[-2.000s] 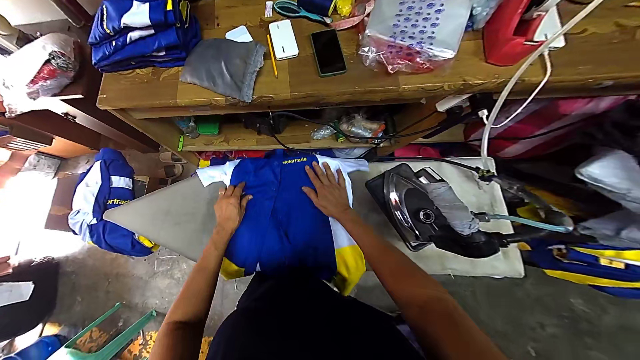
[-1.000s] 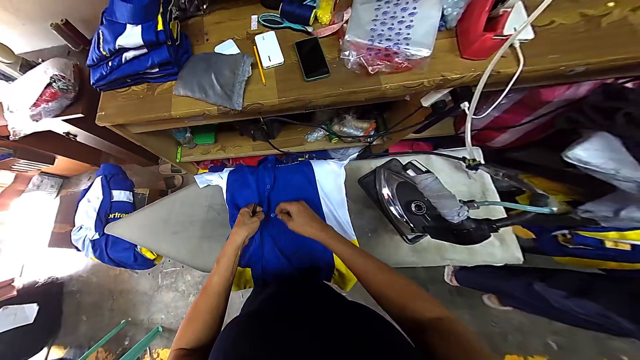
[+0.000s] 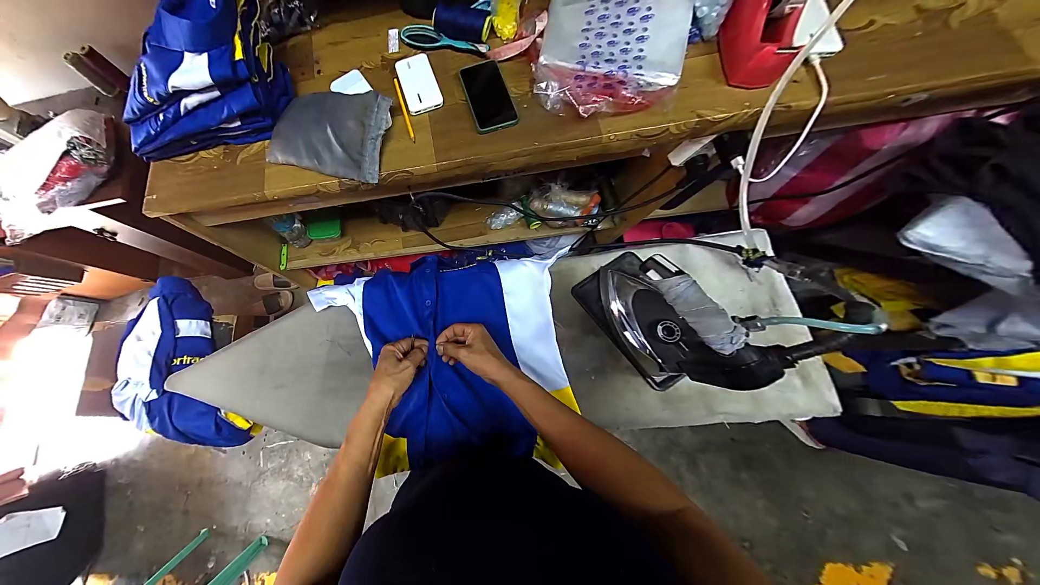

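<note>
A blue, white and yellow shirt (image 3: pixel 475 305) lies spread across the ironing board (image 3: pixel 276 378), its buttoned front facing up. My left hand (image 3: pixel 400 364) and my right hand (image 3: pixel 467 348) are on either side of its button placket, a small gap between them. Thumb and fingers are pinched together on both hands, and something thin, perhaps a thread, shows at the left fingertips; what each hand holds is too small to tell. Right of the shirt, a steam iron (image 3: pixel 674 325) with a cloth-wrapped handle rests on a dark plate on the board.
Behind the board is a wooden table (image 3: pixel 325 69) with folded blue garments (image 3: pixel 199 81), a phone (image 3: pixel 488 96), scissors (image 3: pixel 443 38), a pencil (image 3: pixel 404 110) and a red tape dispenser (image 3: pixel 756 45). A white cable (image 3: pixel 764 130) hangs down by the iron. More garments (image 3: pixel 166 366) lie at left.
Both hands were flat on the shirt's upper part, apart from each other; they have come in to the placket, lower down, with fingers pinched. The shirt's top edge has changed shape.
</note>
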